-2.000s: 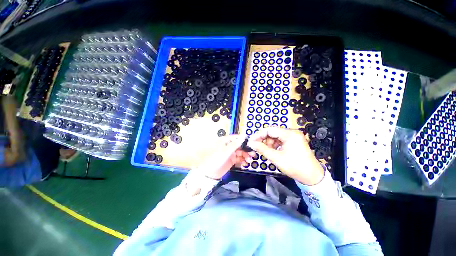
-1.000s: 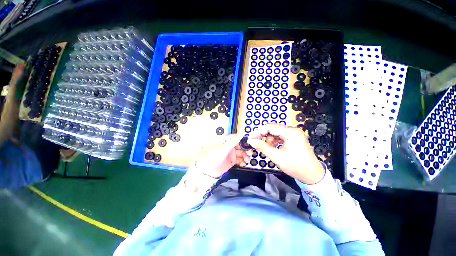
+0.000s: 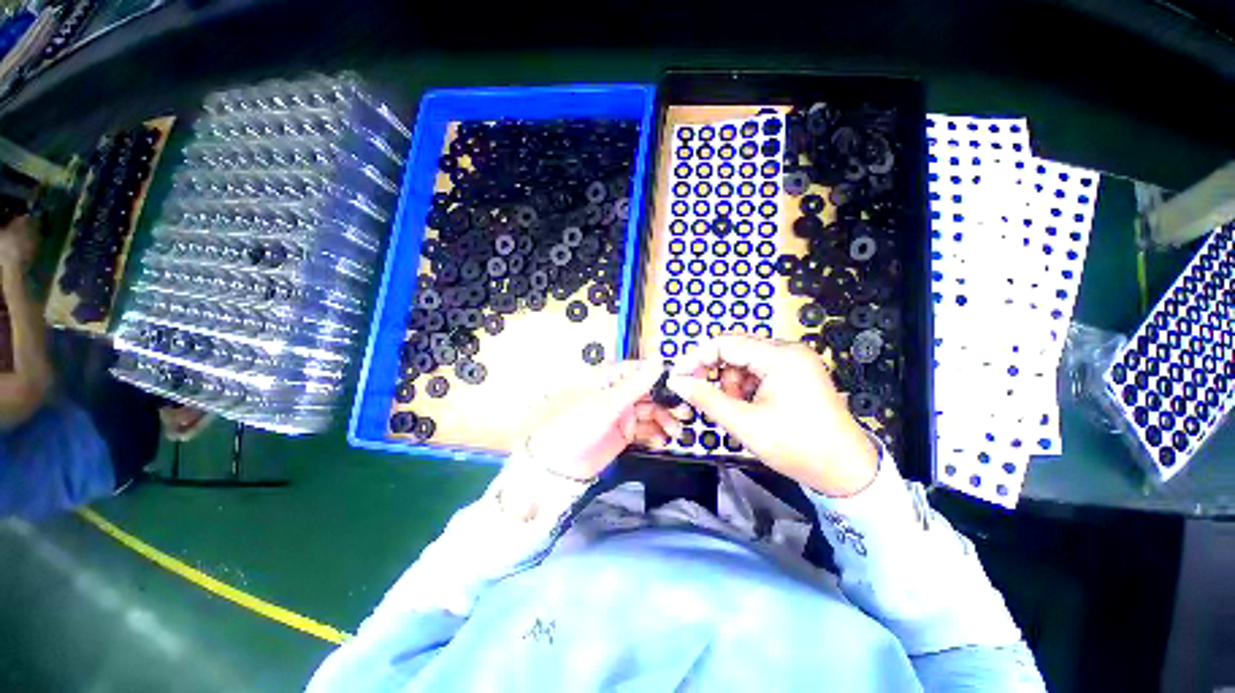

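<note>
My left hand (image 3: 596, 417) and my right hand (image 3: 786, 406) meet over the near edge of the black tray (image 3: 929, 311). A small round black part (image 3: 665, 389) is between their fingertips. My left hand grips it; my right fingertips touch it, and whether they hold anything else is too small to tell. The adhesive sheet (image 3: 721, 253), white with rows of dark rings, lies in the black tray under and beyond my hands. Loose black parts (image 3: 847, 244) lie on the tray's right side.
A blue tray (image 3: 390, 284) with loose black parts is at left. Stacked clear trays (image 3: 257, 257) stand farther left. White sheets with small dots (image 3: 995, 311) lie right of the black tray. A ringed sheet (image 3: 1189, 359) is far right. Another person's arm (image 3: 20, 325) shows at the left edge.
My hands stay together at nearly the same spot, with small finger movements around the black part. The other person's arm at left has moved. The view has shifted slightly.
</note>
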